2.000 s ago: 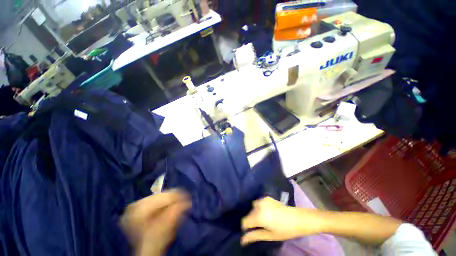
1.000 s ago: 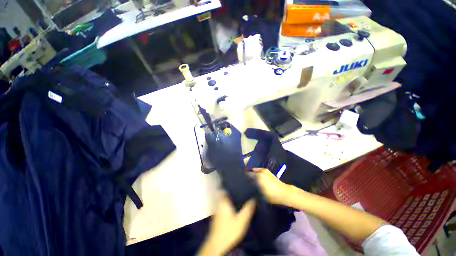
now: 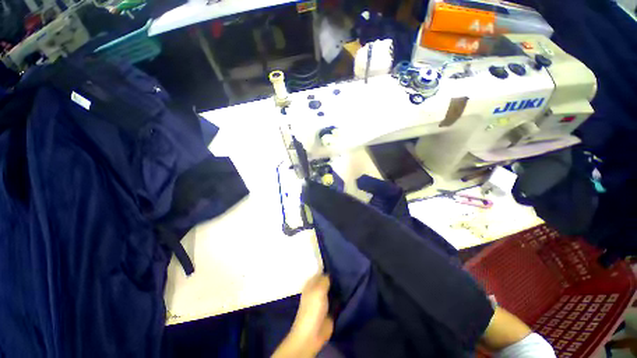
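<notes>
A navy garment piece (image 3: 349,262) runs from the needle area (image 3: 318,173) of the cream-white sewing machine (image 3: 447,112) down toward me. A wide black strip (image 3: 405,259) lies along its upper right side. My left hand (image 3: 311,318) is at the garment's left edge near the table front, with the cloth at its fingers. My right hand is hidden under the black cloth at the lower right; only the wrist and forearm (image 3: 506,328) show. What its fingers hold cannot be seen.
A navy garment heap (image 3: 77,224) with a white label lies at left. A smartphone (image 3: 401,166), pink snips (image 3: 475,201) and a small white block (image 3: 500,180) lie on the table (image 3: 230,273). A red basket (image 3: 545,280) stands at right; orange-and-white boxes (image 3: 461,28) are behind the machine.
The garment piece was drawn off the navy heap, and the black strip now stretches from the needle to the lower right. My right hand has moved right and under the cloth.
</notes>
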